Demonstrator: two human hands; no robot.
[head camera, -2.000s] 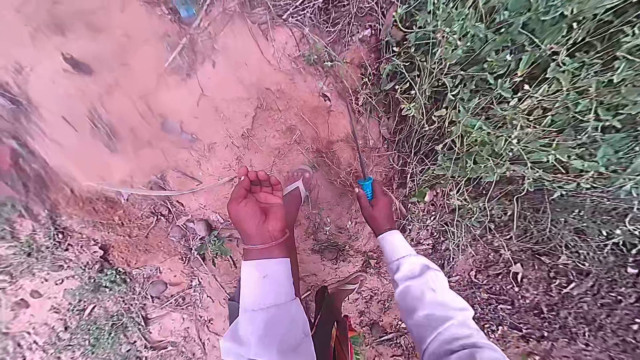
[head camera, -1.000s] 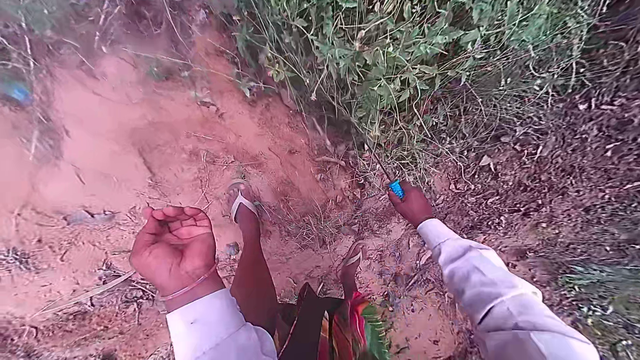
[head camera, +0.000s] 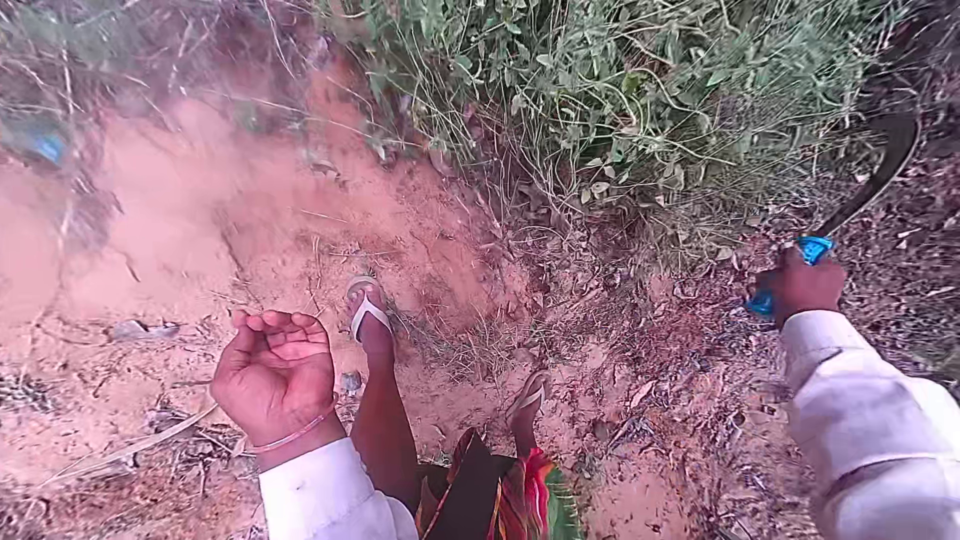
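My right hand (head camera: 806, 285) grips the blue handle of a sickle (head camera: 874, 184) at the right. Its dark curved blade points up and away, over leaf litter beside the green growth. My left hand (head camera: 281, 379) is held palm up at the lower left, fingers half curled, with nothing seen in it. A thin band circles the left wrist. Near that hand a long pale dry stalk (head camera: 139, 448) runs off to the lower left; whether it touches the hand I cannot tell.
Dense green weeds (head camera: 600, 90) fill the top middle and right. My feet, in flip-flops (head camera: 370, 311), stand on reddish bare soil (head camera: 285, 202). Dry leaves and twigs (head camera: 675, 352) litter the ground at the right. A small blue object (head camera: 49, 148), blurred, lies at the upper left.
The view has swung considerably. My right hand has moved out to the right, away from my left hand, and the sickle's curved blade now shows. My left hand stays palm up.
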